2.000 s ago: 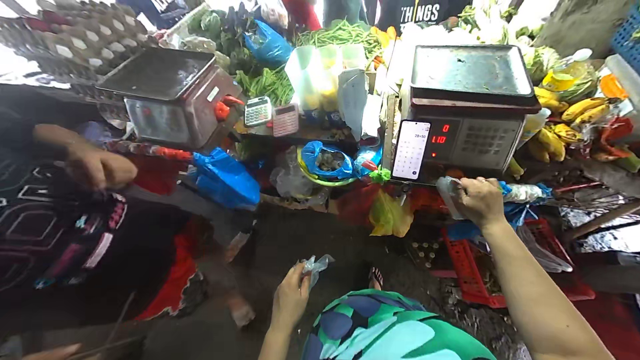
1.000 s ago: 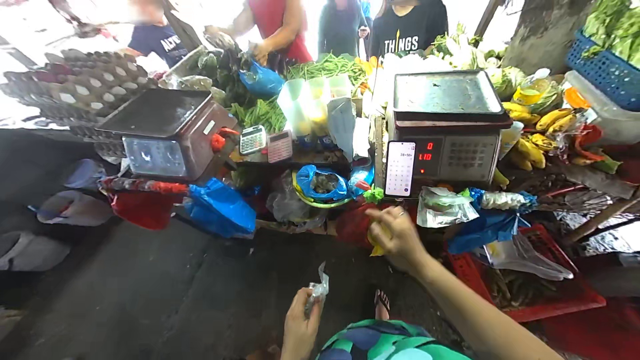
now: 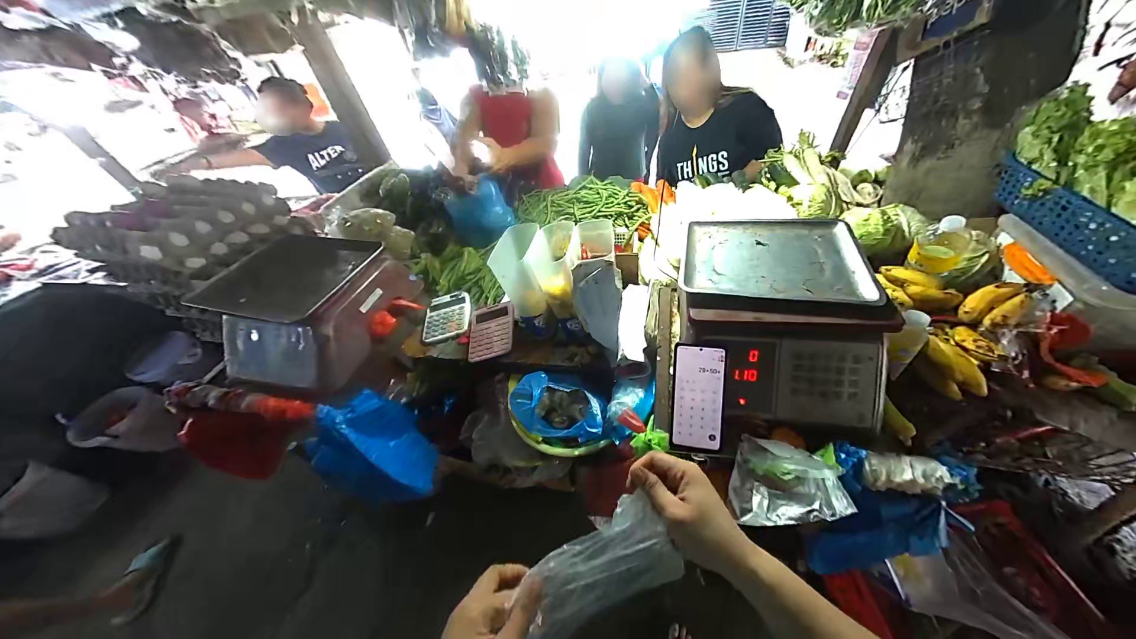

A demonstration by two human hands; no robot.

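Note:
A clear plastic bag [image 3: 605, 568] is stretched between my hands, low in the middle of the view. My left hand [image 3: 501, 603] grips its lower left end, while my right hand [image 3: 688, 506] pinches the upper right end. Just above my right hand, a phone [image 3: 698, 397] showing a calculator leans upright against a digital weighing scale [image 3: 785, 364] with a bare metal pan. Left of it, a blue bag [image 3: 557, 406] with dark contents sits in a green-rimmed bowl. A packet of clear plastic bags [image 3: 788, 479] lies right of my right hand.
A second scale [image 3: 302, 311] stands at the left, near egg trays [image 3: 191, 226]. Two calculators [image 3: 445, 318] lean beside plastic containers [image 3: 555, 271]. Green beans [image 3: 586, 202], cabbages and bananas [image 3: 954, 359] cover the stall. Several people stand behind it. Blue bags [image 3: 368, 444] hang at the front edge.
My right hand has moved from the stall's front edge down to the plastic, which is now spread between both hands. The person at the left two seconds ago has mostly left view. The view has tilted up.

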